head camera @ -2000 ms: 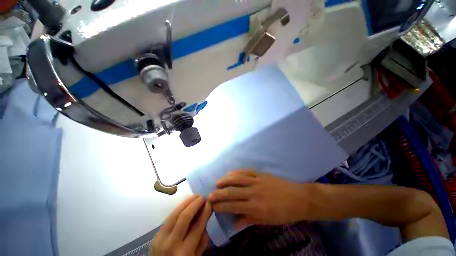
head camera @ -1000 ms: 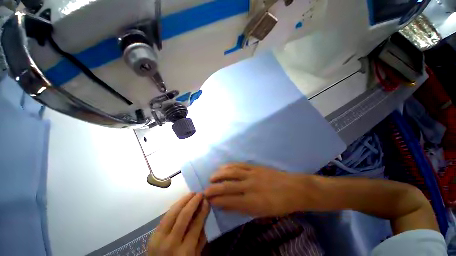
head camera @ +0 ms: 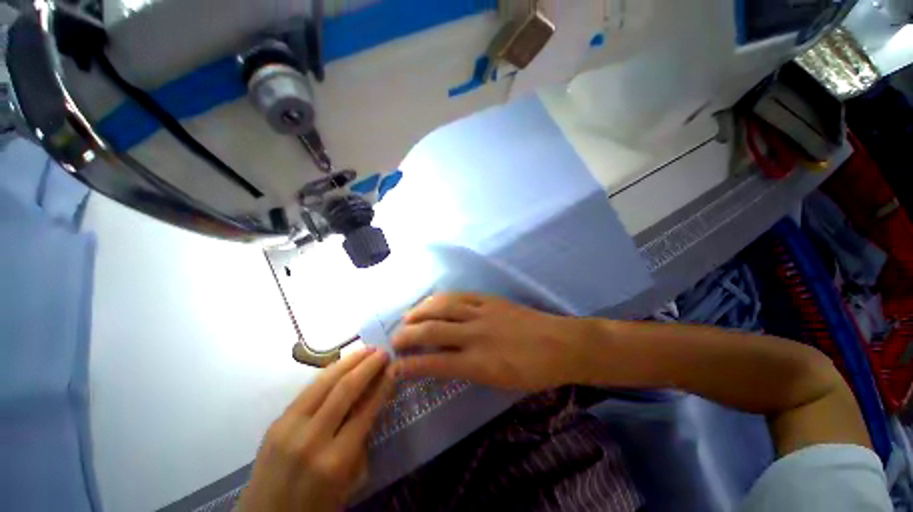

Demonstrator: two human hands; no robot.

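Observation:
A light blue garment panel (head camera: pixel 561 215) lies on the lit bed of the white sewing machine (head camera: pixel 420 85), with a fold raised just beyond my hands. My right hand (head camera: pixel 481 340) lies on its near edge, fingers bent. My left hand (head camera: pixel 325 425) pinches the panel's near left corner with its fingertips, touching the right fingertips. A dark round knob (head camera: pixel 366 245) hangs by the needle area; the needle itself is hidden in glare. A brass-coloured tab (head camera: pixel 316 354) sits left of the panel corner.
A light blue panel stack (head camera: pixel 40 370) lies at the left. The table's grey ruler edge (head camera: pixel 691 225) runs below the hands. Blue strips (head camera: pixel 716 305), a blue basket rim (head camera: pixel 831 320) and red crate parts (head camera: pixel 891 290) are at the right. A dark box (head camera: pixel 796 110) stands at the table's far right.
Both hands have moved up towards the needle area with the panel's near edge. The panel has folded up beyond them, and its lower part no longer hangs over the table edge.

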